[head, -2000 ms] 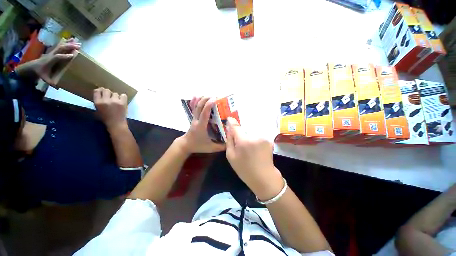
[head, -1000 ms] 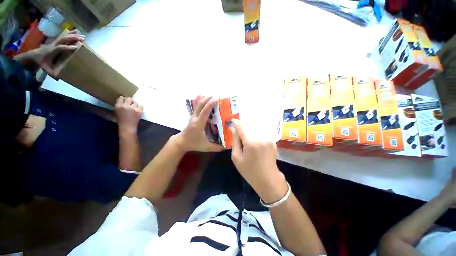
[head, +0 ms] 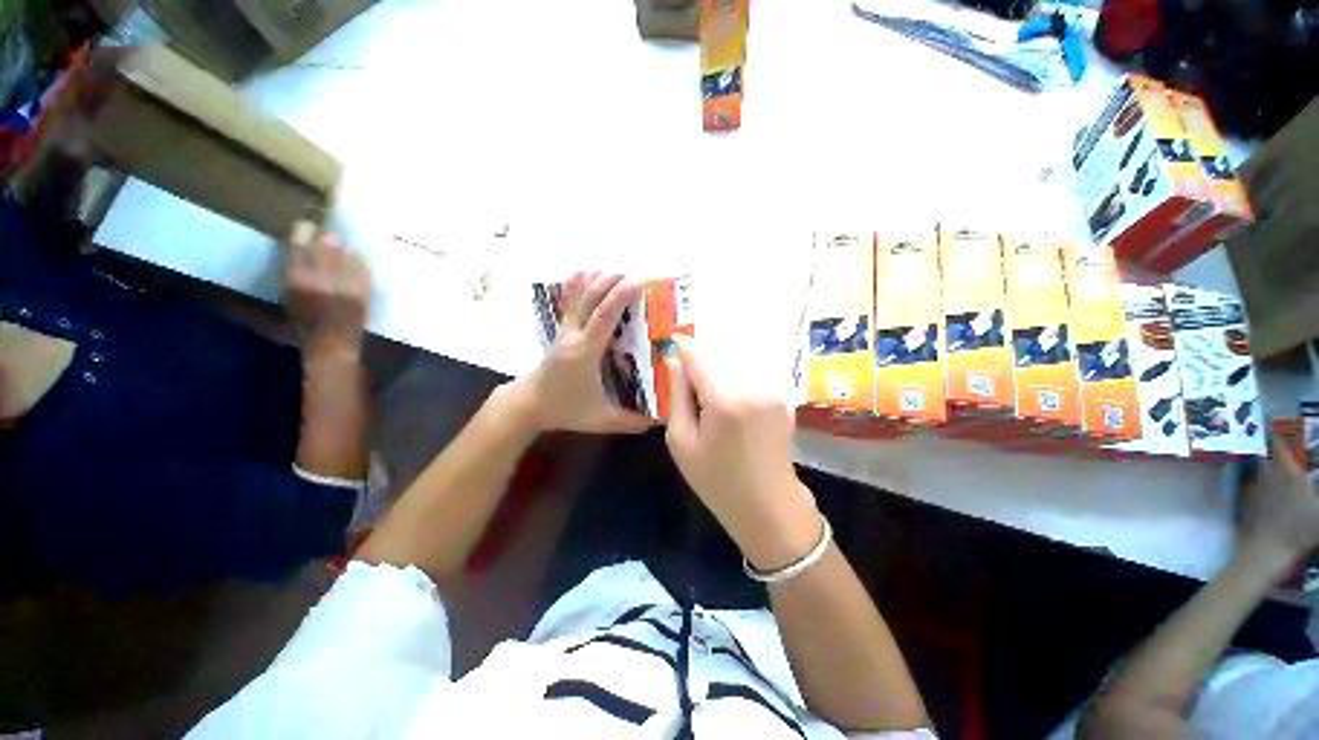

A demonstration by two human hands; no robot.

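Note:
A retail box (head: 622,362) with a white printed panel and an orange end is held over the table's front edge. My left hand (head: 579,369) is closed around its printed side, fingers over the top. My right hand (head: 720,434) has its fingertips at the orange end. A small dark thing shows at those fingertips; it is mostly hidden, so I cannot tell what it is. The inside of the box is not visible.
A row of upright retail boxes (head: 908,325) stands to the right on the white table (head: 579,159). More boxes (head: 1157,174) stand at the far right, one (head: 722,72) at the back. A person at left handles a brown carton (head: 217,138). Another person's hand (head: 1280,499) is at right.
The person at left has lifted and shifted the brown carton leftward. At right, another person's hand has come up beside the box row. My hands stay at the same box.

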